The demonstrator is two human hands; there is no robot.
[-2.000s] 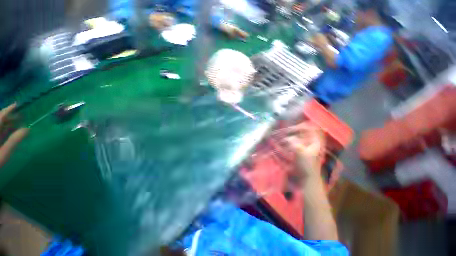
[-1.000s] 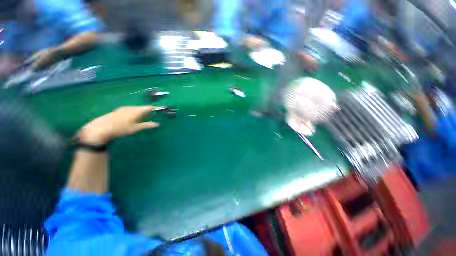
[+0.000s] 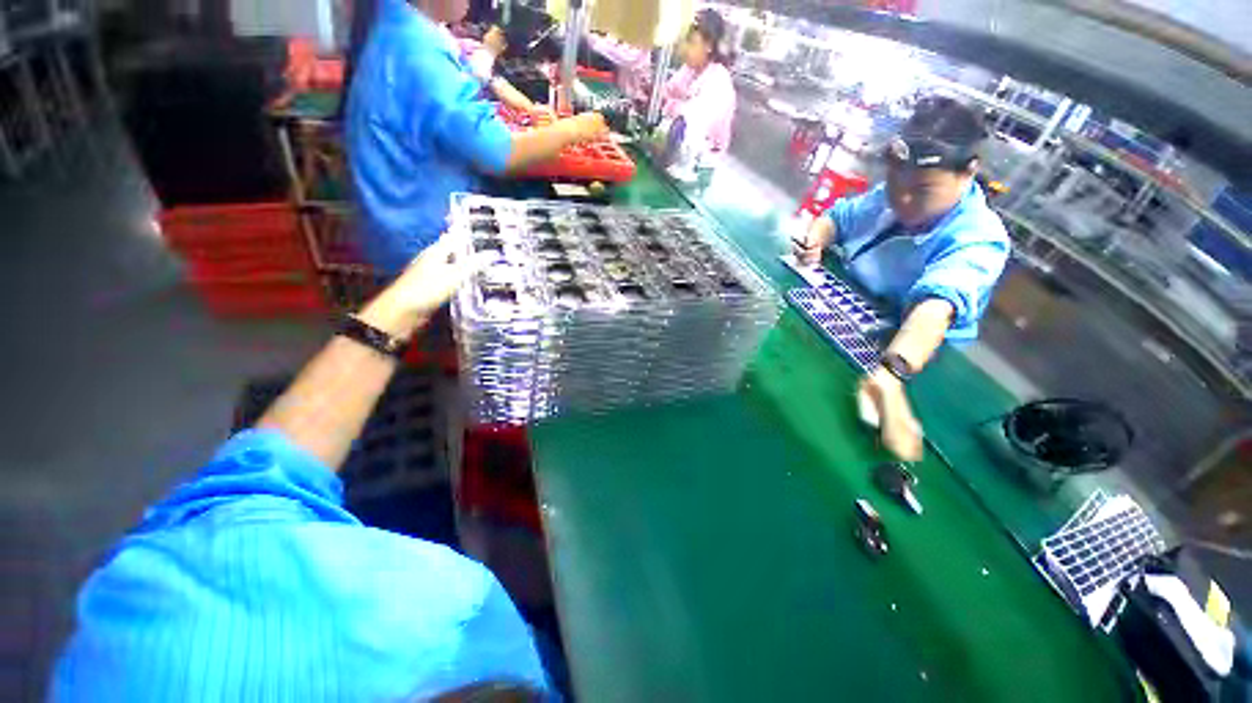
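A tall stack of clear blister trays [image 3: 618,350] stands on the green bench. The pockets of its top tray hold dark parts. My left hand [image 3: 429,284], with a black wristband, is at the left side of the stack, against the upper trays' edge; its fingertips are unclear, so I cannot tell whether it grips one. My right hand is out of the picture. Two small dark units lie on the green belt to the right: one [image 3: 871,529] is nearer me, the other [image 3: 895,481] has a white tab and lies by another worker's hand.
A worker in a blue smock [image 3: 934,234] leans over the belt at right. Another stands beyond the stack at a red tray [image 3: 584,154]. A black fan [image 3: 1068,437] and white gridded sheets [image 3: 1105,549] lie at far right. Red crates [image 3: 247,261] are at left.
The view has swung left, bringing the tray stack in and taking the white fan out. My left hand has moved from over the belt to the stack. My right hand, visible earlier, is gone.
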